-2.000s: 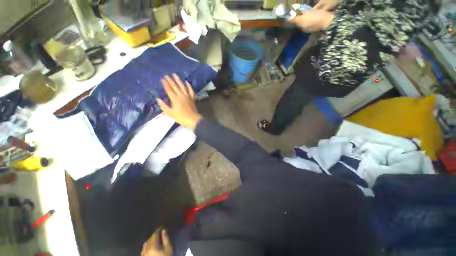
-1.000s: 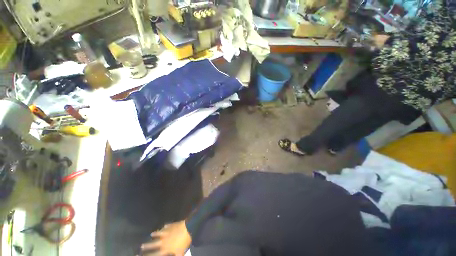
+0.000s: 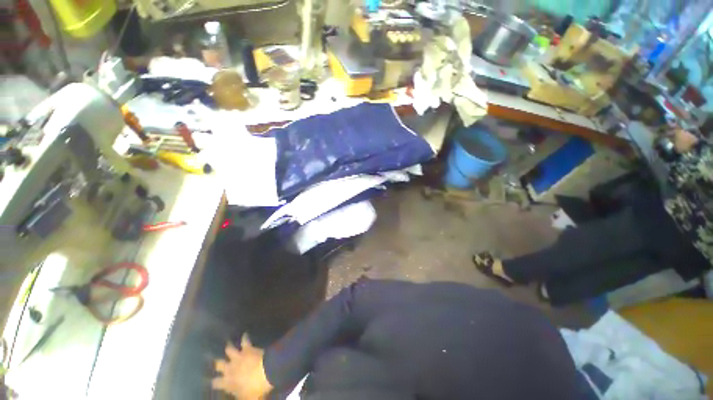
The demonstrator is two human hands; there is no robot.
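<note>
My right hand, in a dark sleeve, is low in the picture, left of my lap. Its fingers are spread and nothing shows in it. My left hand is not in view. A navy quilted piece lies on top of a stack at the table's far edge. White pieces hang out below it. A white sheet or piece lies left of the stack. My right hand does not touch the stack. Red- and orange-handled scissors lie on the white table.
The sewing machine stands left. Yellow-handled and red-handled tools, and a jar, lie or stand on the table. A blue bucket is on the floor. Another person's leg is right, near a white and navy cloth pile.
My right hand has left the navy stack and come down beside my lap. My left hand, at the bottom edge earlier, is out of view. The view has swung left, showing the machine and scissors.
</note>
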